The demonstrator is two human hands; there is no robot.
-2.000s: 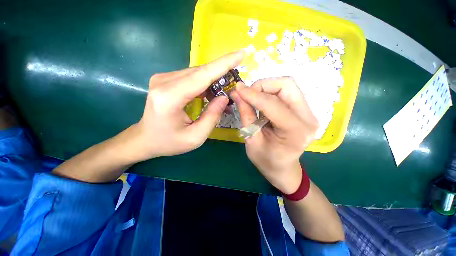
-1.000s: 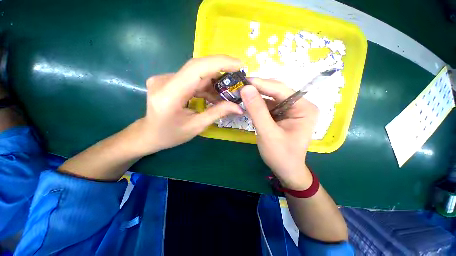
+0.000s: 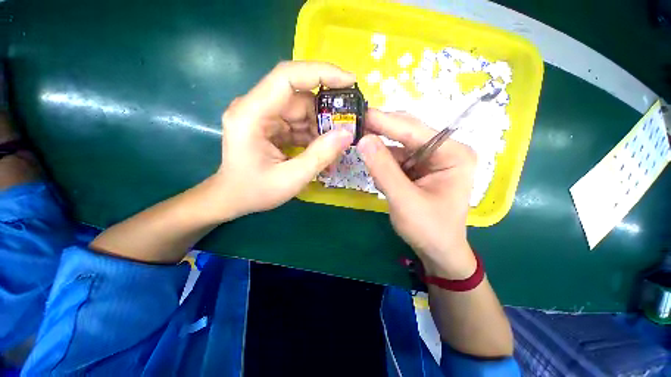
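Observation:
My left hand [image 3: 261,140] holds a small black electronic unit [image 3: 340,110] between thumb and fingers, above the yellow tray [image 3: 521,140]. The unit's face shows silver, white and yellow details. My right hand [image 3: 427,177] touches the unit's right side with its fingertips and holds metal tweezers [image 3: 455,125] in the palm. The tweezers point up and right over small white pieces [image 3: 434,99] lying loose in the tray. My left thumb covers the unit's lower part.
A sheet with rows of small blue-grey marks [image 3: 622,175] lies right of the tray. Bluish-purple blister trays [image 3: 574,342] and a green and silver spool [image 3: 657,296] are at lower right. A neighbour's blue sleeve [image 3: 26,235] is at the left edge. A dark red band is on my right wrist.
The unit has turned upright, its face now more fully in view. The tweezers, earlier turned towards my palm, now point up and right. Both hands have shifted slightly.

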